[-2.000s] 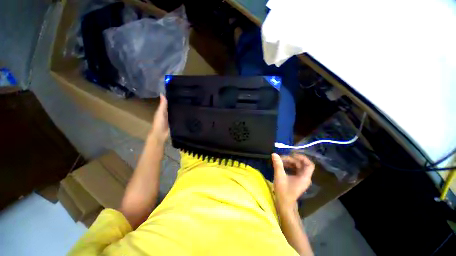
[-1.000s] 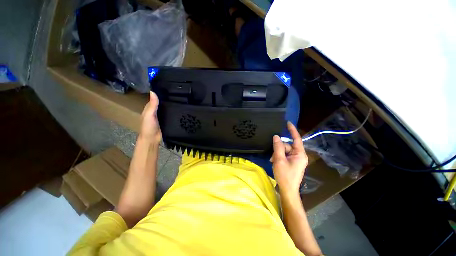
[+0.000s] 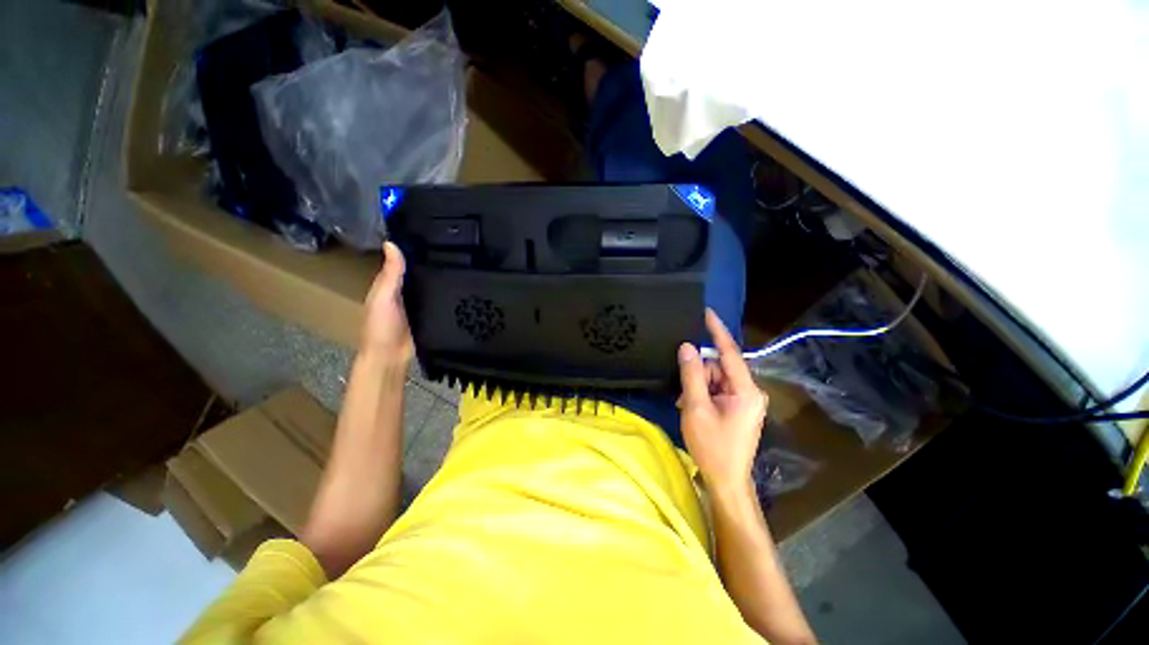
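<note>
The black cooling and charging stand (image 3: 542,284) is held flat over my lap, with two round fan grilles, two charging bays, blue top corners and a toothed lower edge. My left hand (image 3: 387,309) grips its left side, with the fingers hidden underneath. My right hand (image 3: 722,406) is at its lower right corner, thumb and fingers closed around the plug end of the white USB cable (image 3: 832,333) at the stand's side. The plug itself is mostly hidden by the fingers. The cable runs right towards the bench edge.
An open carton (image 3: 252,261) with a crumpled clear bag (image 3: 365,126) and dark items is at upper left. Another carton with bags (image 3: 869,378) is under the bench at right. A white cover (image 3: 932,139) lies on the bench. A folded carton (image 3: 252,460) is at lower left.
Two seconds ago my right fingers were spread beside the cable; they have closed on its plug end at the stand's side. The stand has shifted slightly left overall and its grilles show more clearly.
</note>
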